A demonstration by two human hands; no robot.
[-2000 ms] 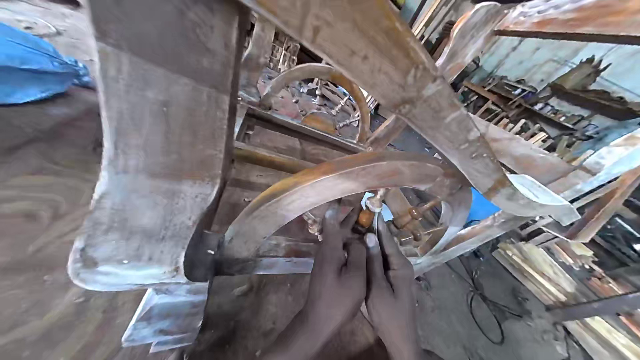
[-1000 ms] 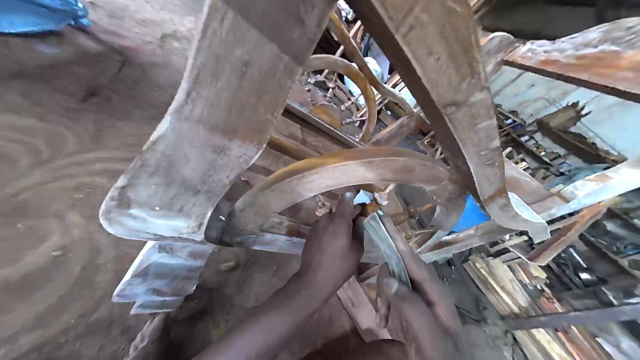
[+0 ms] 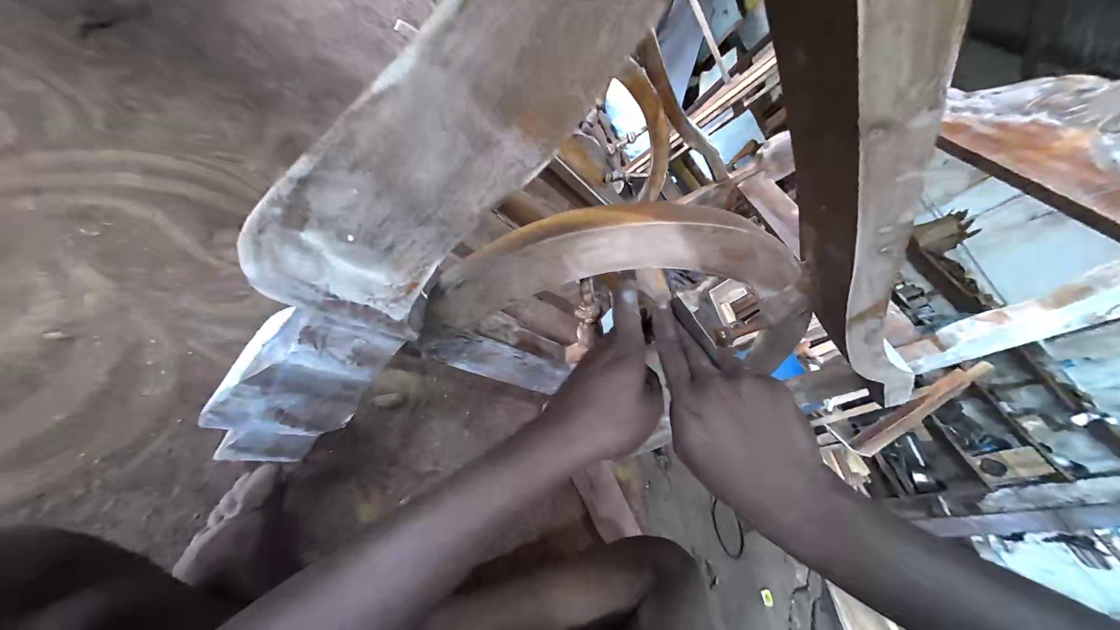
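Observation:
My left hand (image 3: pixel 617 389) and my right hand (image 3: pixel 731 411) are side by side below a curved wooden arch (image 3: pixel 647 245), part of a wooden furniture frame. Both hands' fingers reach up toward the arch's inner edge, around a small wooden piece (image 3: pixel 652 284) whose shape is mostly hidden. A dark, narrow strip (image 3: pixel 696 328) shows by my right fingers; what it is I cannot tell. Just left of my left fingers stands a turned wooden spindle (image 3: pixel 587 306). Whether either hand grips something is hidden by the fingers and the arch.
A broad curved wooden leg (image 3: pixel 420 157) rises at the left above a stepped block (image 3: pixel 302 385). Another curved wooden member (image 3: pixel 892 192) stands at the right. Wood pieces (image 3: pixel 919 411) lie beyond it. A bare foot (image 3: pixel 232 516) is on the dirt floor, and a thin cable (image 3: pixel 726 529) lies below my right hand.
My right hand, lower and along a pale flat piece one second ago, is now up beside my left fingers at the arch. The view has shifted and tilted.

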